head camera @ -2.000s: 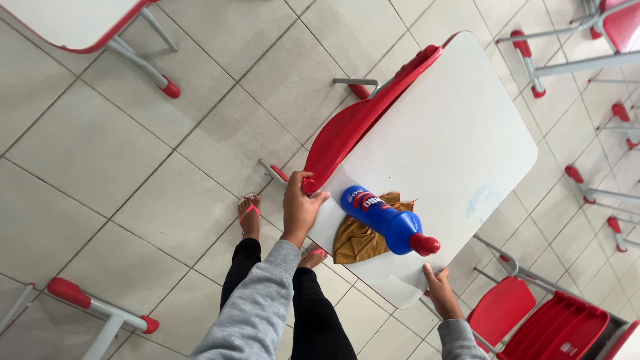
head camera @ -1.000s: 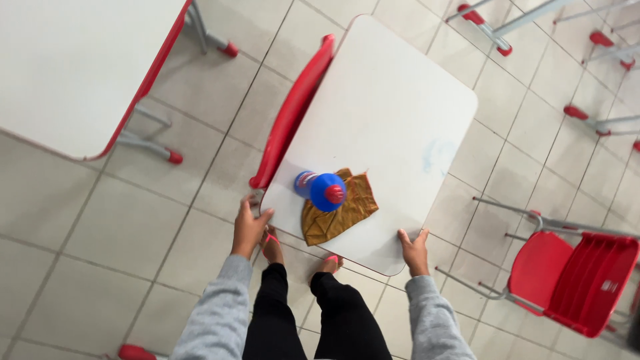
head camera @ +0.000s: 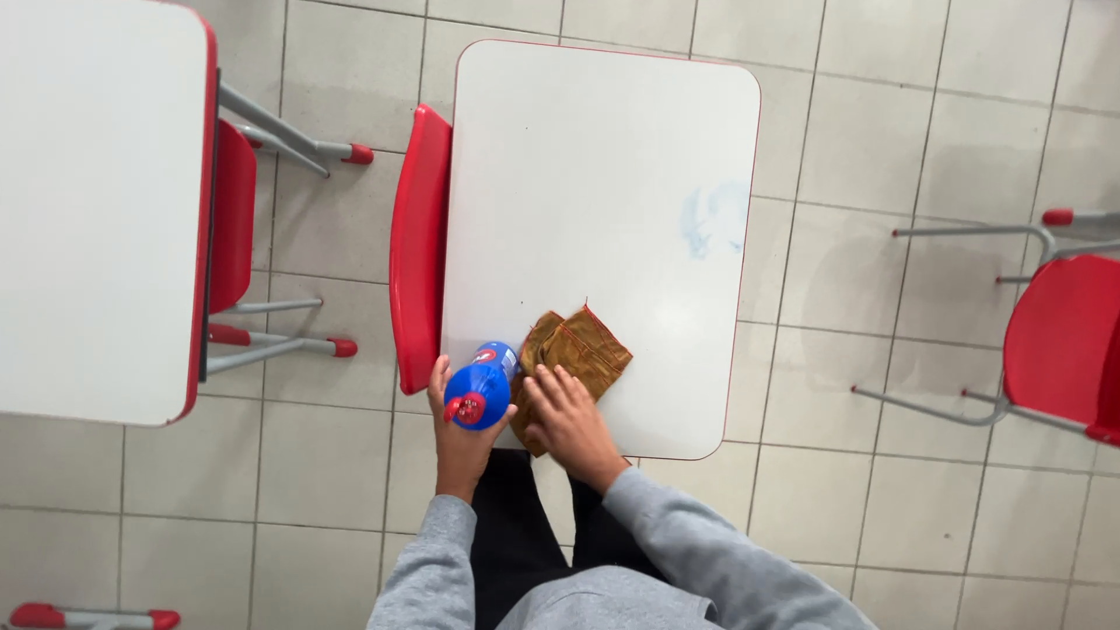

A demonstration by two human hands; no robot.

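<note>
A blue plastic bottle (head camera: pixel 479 394) with a red cap stands at the near left corner of a white school desk (head camera: pixel 604 175). My left hand (head camera: pixel 464 437) is around the bottle, thumb on one side and fingers on the other. Just right of it lies a folded brown cloth (head camera: pixel 588 346) with red stitched edges. My right hand (head camera: pixel 569 420) rests on the cloth with its fingers spread; nothing shows gripped in it. A pale blue smudge (head camera: pixel 713 219) marks the desktop near its right edge.
A red chair (head camera: pixel 420 254) is tucked against the desk's left side. Another white desk (head camera: pixel 96 210) with a red edge and a red chair (head camera: pixel 232 219) stands at the left. Further right is a red chair (head camera: pixel 1063 341) with grey metal legs on the tiled floor (head camera: pixel 840 490).
Both hands have left the desk's edges. My left hand has closed around the bottle, and my right hand has moved left onto the cloth. The view has turned.
</note>
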